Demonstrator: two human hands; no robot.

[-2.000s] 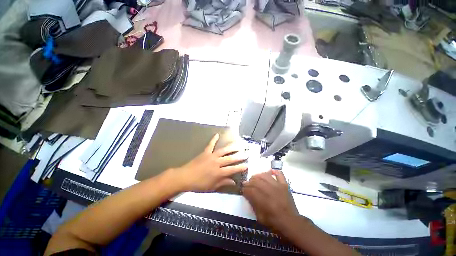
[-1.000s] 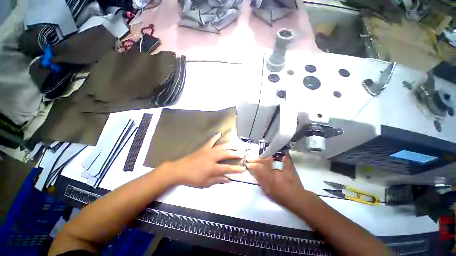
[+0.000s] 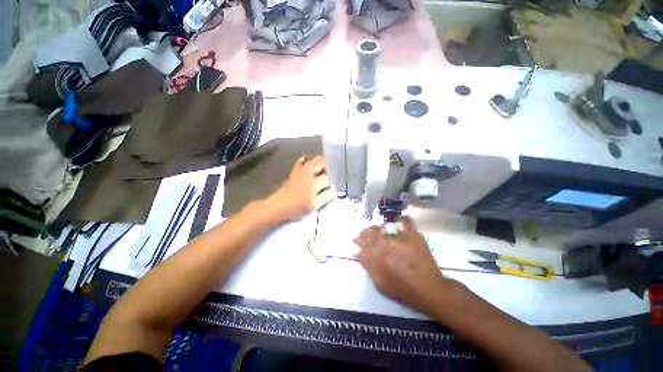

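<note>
A brown-grey fabric panel [image 3: 272, 166] lies left of the white sewing machine head [image 3: 458, 131], its right end beside the head. My left hand [image 3: 307, 187] is on the panel's right end, with fingers bent at its edge. My right hand [image 3: 396, 258] is in front of the presser foot area, fingers curled near the metal parts [image 3: 392, 211]; whether it grips anything is hidden. The needle is not clearly visible. A small pale shape with a dark outline [image 3: 317, 251] shows in the glare between my hands.
Yellow-handled thread snips [image 3: 516, 267] lie right of my right hand. A dark strip [image 3: 205, 207] and white-backed strips [image 3: 167, 225] lie left of the panel. Behind them are a panel stack [image 3: 185, 127] and a blue-tied bundle [image 3: 70, 109]. A blue crate [image 3: 51, 320] stands lower left.
My left hand and the panel have moved back and left, away from the front of the needle area. The panel no longer lies between my two hands. The camera view has shifted somewhat.
</note>
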